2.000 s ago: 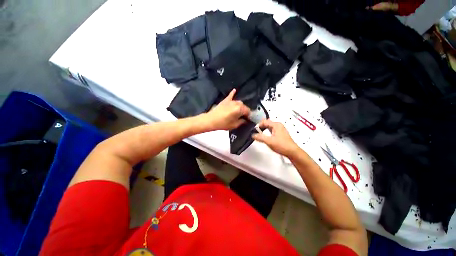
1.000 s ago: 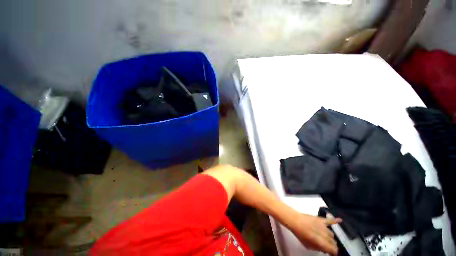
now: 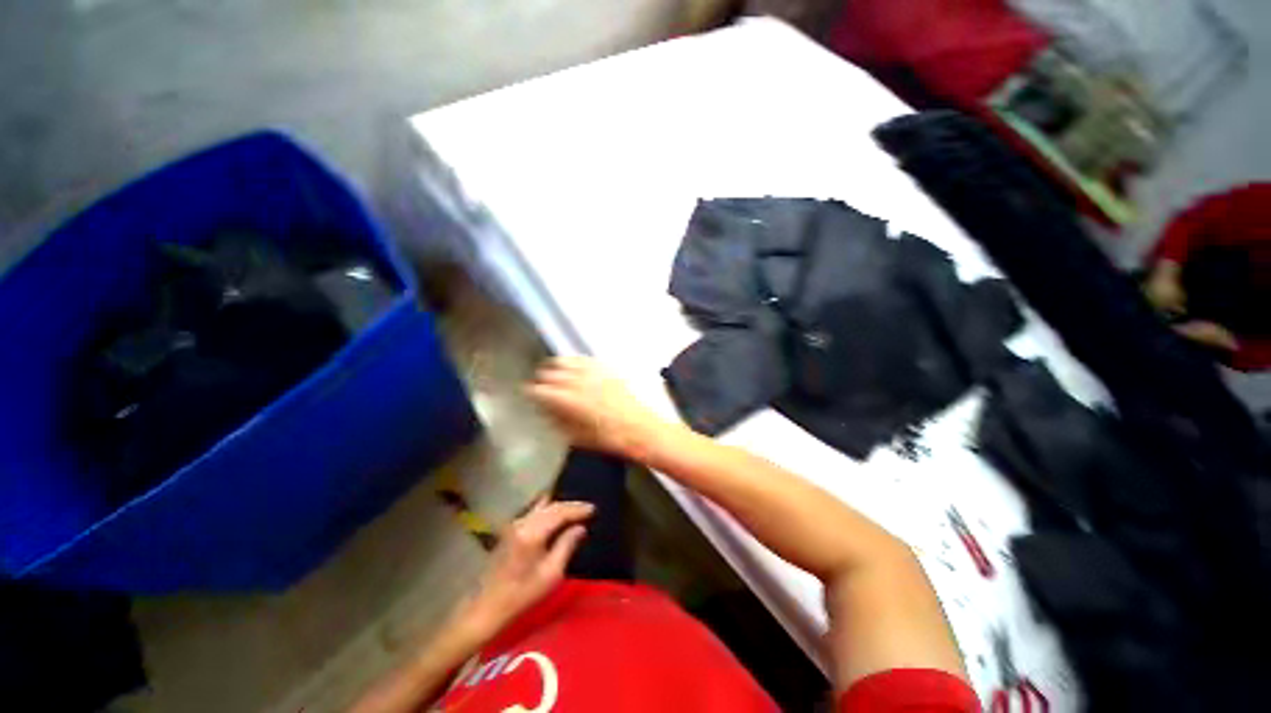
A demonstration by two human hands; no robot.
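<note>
My left hand [image 3: 537, 550] is low over my lap, fingers loosely bent, with nothing visible in it. My right hand [image 3: 592, 404] is above it at the table's near edge, fingers stretched left, no pouch visible in it. Black fabric between and below them looks like my trouser leg. A group of overlapping flat black pouches [image 3: 864, 327] lies on the white-covered table [image 3: 627, 153]; a small white logo shows on one. The blue bin [image 3: 265, 502] stands on the floor at left with black pouches [image 3: 251, 327] inside.
Red snips [image 3: 972, 546] and red-handled scissors [image 3: 1022, 696], cut off below, lie right of the pouches. Loose black fabric [image 3: 1101, 557] is heaped at right. A long black stack [image 3: 1059, 251] lines the far edge. A person in red [image 3: 1227, 237] is beyond it.
The view swung left to the bin, then partly back. The black pouch that both hands worked on is no longer seen in them. My hands have moved off the pouches to the table's near edge.
</note>
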